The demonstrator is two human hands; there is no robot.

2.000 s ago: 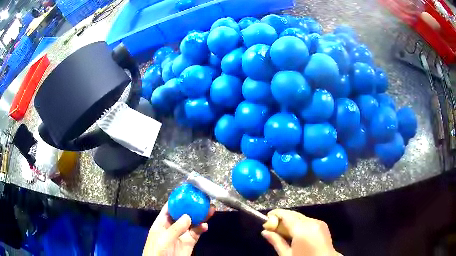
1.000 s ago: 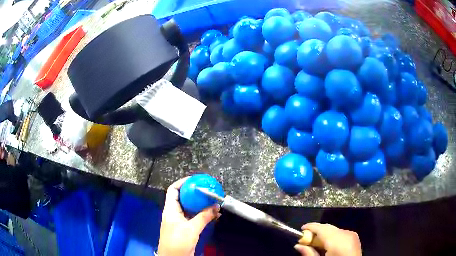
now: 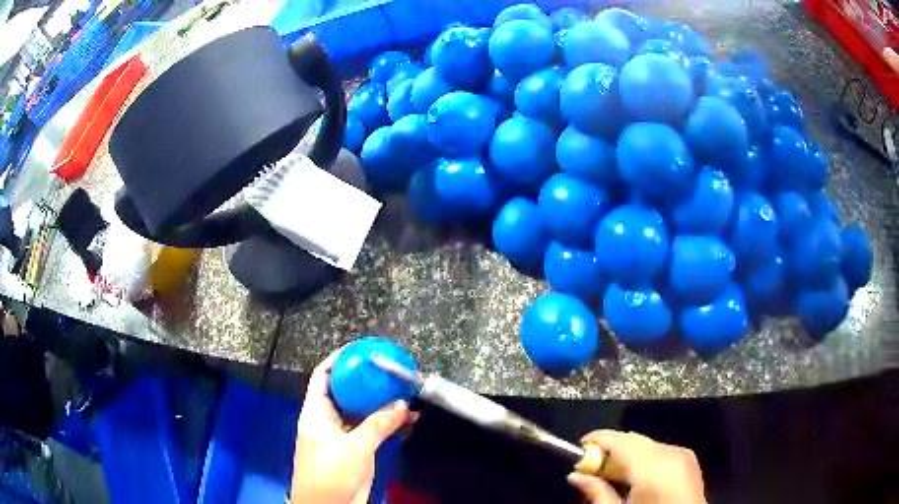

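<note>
My left hand (image 3: 340, 443) holds a glossy blue ball (image 3: 367, 382) over the bench's front edge, with fingers behind it and the thumb at its lower right. My right hand (image 3: 646, 471) grips the short pale wooden handle of a silvery pointed blade tool (image 3: 473, 406). The blade points up and left, and its tip lies over the upper face of the held ball; firm contact cannot be told. A large pile of blue balls (image 3: 631, 246) sits on the bench, with a single ball (image 3: 559, 334) at its front.
A black drum on a round base (image 3: 212, 128) stands left of the pile, with a white ridged flap (image 3: 320, 212) on it. A blue tray (image 3: 394, 28) is behind. Red trays lie far left (image 3: 99, 118) and top right (image 3: 867, 44). Blue bins (image 3: 242, 443) are below the bench.
The blade tip has moved from beyond the ball onto its upper face. Over the last second, both hands keep their holds and the view has shifted slightly.
</note>
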